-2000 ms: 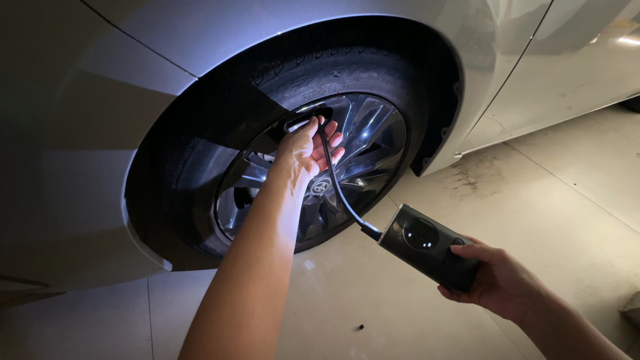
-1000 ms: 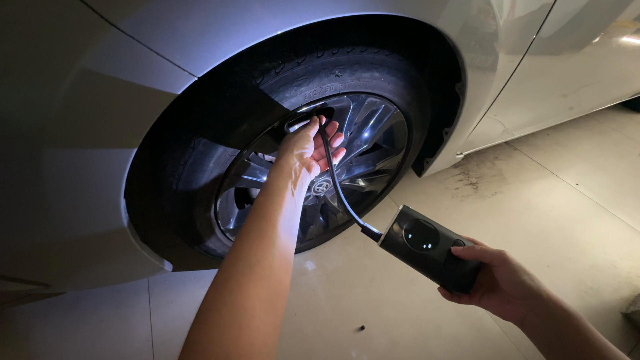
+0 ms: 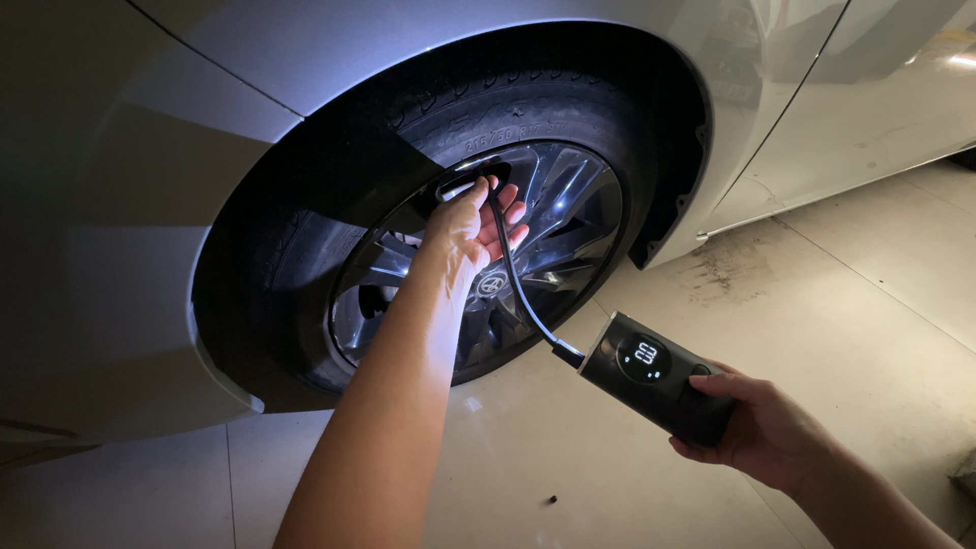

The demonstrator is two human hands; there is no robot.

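Note:
My left hand (image 3: 476, 221) is at the upper part of the alloy wheel (image 3: 560, 198), thumb and index finger pinching the end of a black air hose (image 3: 512, 278); its other fingers are spread. Whether the hose end sits on the valve stem is hidden by my fingers. From there the hose curves down to a black portable tire inflator (image 3: 659, 381), which my right hand (image 3: 751, 423) grips by its lower end, the thumb beside a round button. The inflator's round display is lit. Around the wheel is a black rubber tire (image 3: 526, 107).
The car's light-coloured fender (image 3: 366, 46) arches over the wheel, with a door panel (image 3: 854, 130) to the right. A small black piece (image 3: 553, 499), possibly a valve cap, lies on the tiled floor (image 3: 488, 457). A dark object (image 3: 964, 484) is at the right edge.

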